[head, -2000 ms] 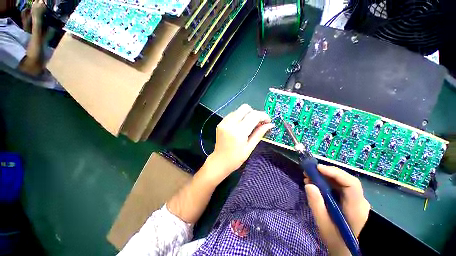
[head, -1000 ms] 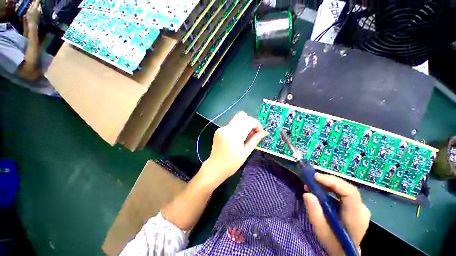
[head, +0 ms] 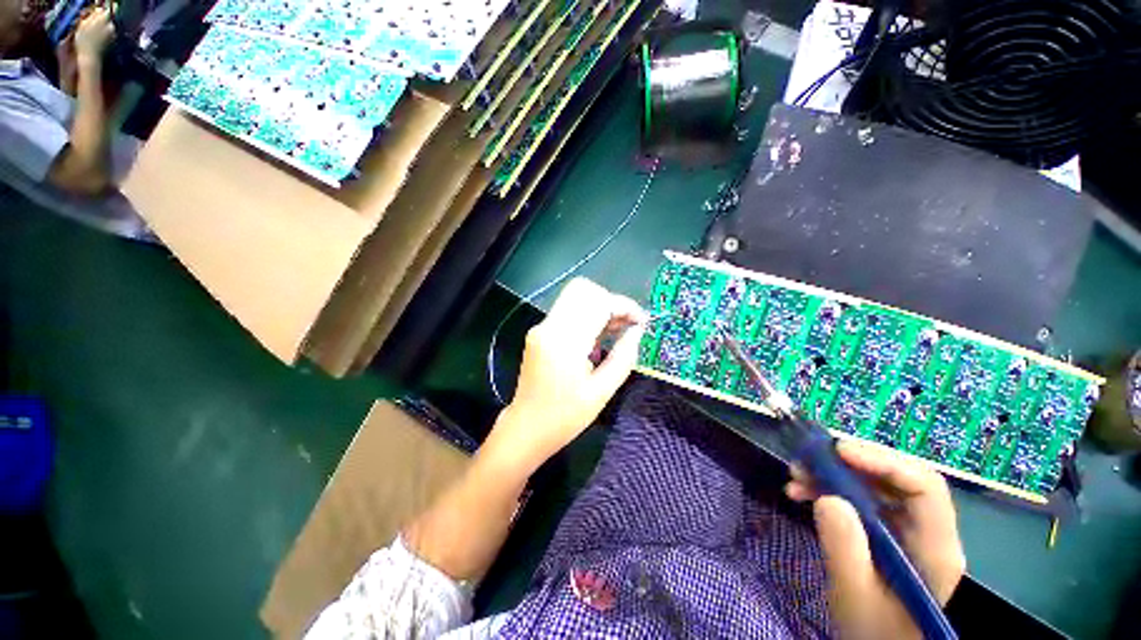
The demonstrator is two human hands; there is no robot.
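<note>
A long green PCB panel [head: 863, 375] with pale edge rails lies on the bench against a black plate [head: 913, 213]. My right hand [head: 882, 525] is shut on a dark blue soldering iron [head: 863, 500]; its thin tip is over the left part of the panel. My left hand [head: 576, 356] is at the panel's left end, thumb and forefinger pinched on thin solder wire [head: 601, 248]. The wire loops off the bench edge and runs up towards the solder spool [head: 691, 85]. The wire's end at the fingertips is too small to make out.
A tall stack of boards [head: 282, 94] with cardboard sheets [head: 250, 225] stands at the left. A lower cardboard-topped stack [head: 369, 513] is by my left forearm. A black fan grille [head: 1032, 63] is behind the plate. A round pot [head: 1124, 400] is cut off at the right edge. Another person's arm [head: 85, 125] shows top left.
My right hand and the iron have moved right and slightly down, the tip shifting right along the panel. My left hand has drawn slightly left. The view has shifted a little.
</note>
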